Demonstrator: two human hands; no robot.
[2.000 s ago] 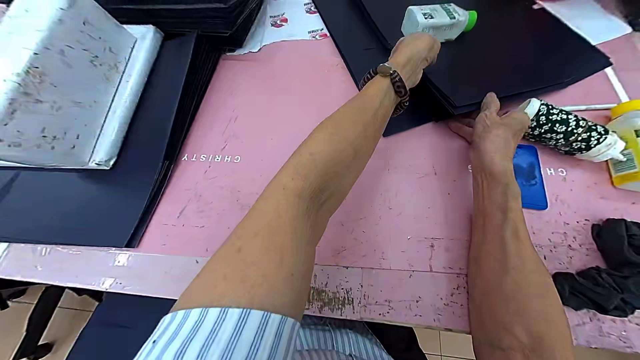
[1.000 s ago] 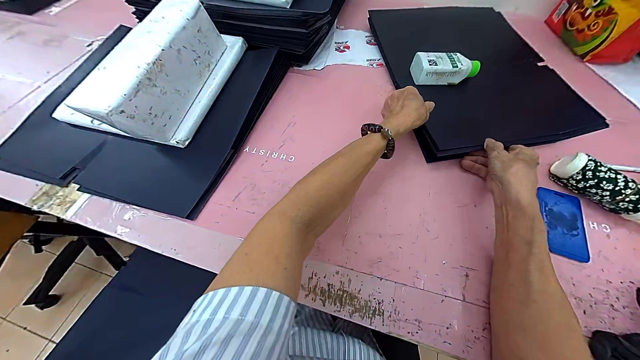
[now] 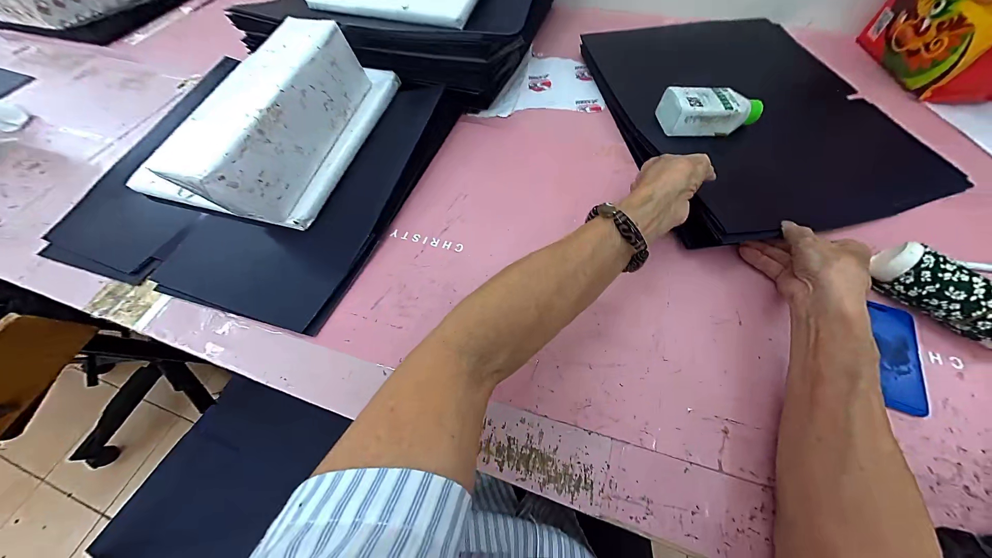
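Observation:
A stack of black sheets (image 3: 806,163) lies at the right on the pink-covered table, with a clear plastic bottle with a green cap (image 3: 707,111) on its side on top. My left hand (image 3: 673,190), a beaded bracelet at its wrist, grips the stack's left edge, fingers partly over the top sheet. My right hand (image 3: 814,263) is at the near corner, palm turned up, its thumb on the top edge and its fingers low beside the stack; how far they reach under is hidden. A blue flat pad (image 3: 899,360) lies by my right wrist.
At the left, a white wrapped block (image 3: 271,124) rests on more black sheets (image 3: 302,271). Behind stands a taller black stack (image 3: 403,58). A floral-covered roll (image 3: 938,287) lies right of my right hand, and a red and yellow package (image 3: 930,46) is at the far right.
The view has swung left and shows more of the left side. Both hands stay at the near-left edges of the stack; the left hand has come down from beside the bottle toward the near corner.

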